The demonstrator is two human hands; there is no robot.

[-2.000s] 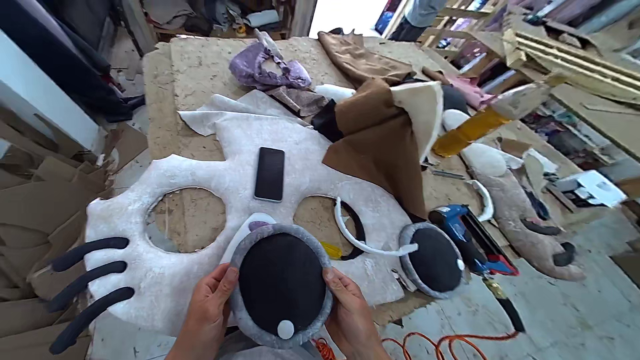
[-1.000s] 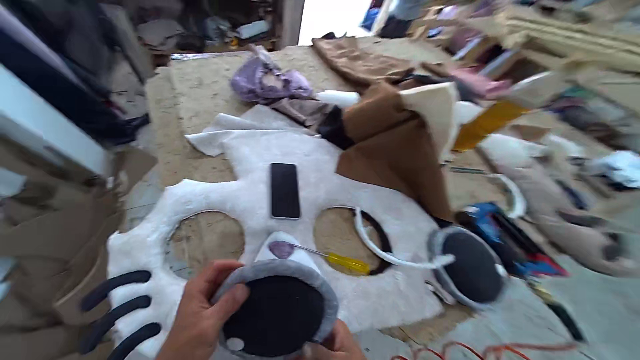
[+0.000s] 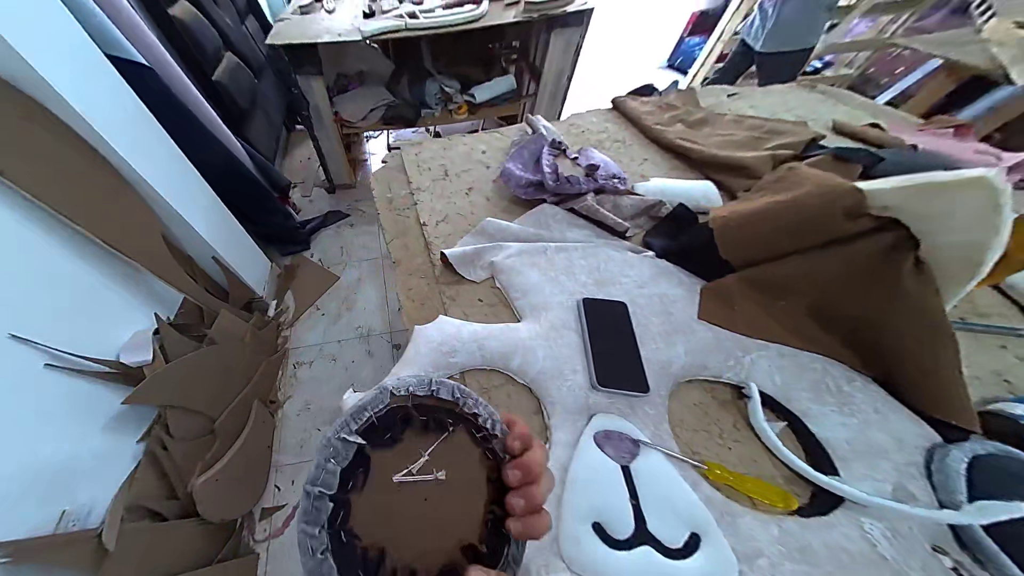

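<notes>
A round padded disc (image 3: 424, 488) is held with its back up: brown board, gathered grey fabric stapled round the rim and loose white thread on it. Fingers, which look like those of my left hand (image 3: 526, 484), wrap its right edge; the palm is hidden. A bit of skin shows at the bottom edge, and I cannot tell whose hand part it is. Right of the disc lies a white padded muzzle piece (image 3: 640, 512) with a purple nose and black mouth. A yellow-handled screwdriver (image 3: 748, 486) rests with its shaft tip over the nose.
Pale mask-shaped fabric (image 3: 552, 280) covers the worktable, with a phone (image 3: 614, 346) on it. White piping (image 3: 808, 472) curves to another disc (image 3: 976, 488). Brown fabric (image 3: 848, 304) and purple fabric (image 3: 560, 168) lie behind. Cardboard offcuts (image 3: 216, 432) are piled left. A person (image 3: 788, 36) stands far off.
The disc has been turned over, from its black face to its stapled back, and the fingers now wrap its right edge. The view has swung left.
</notes>
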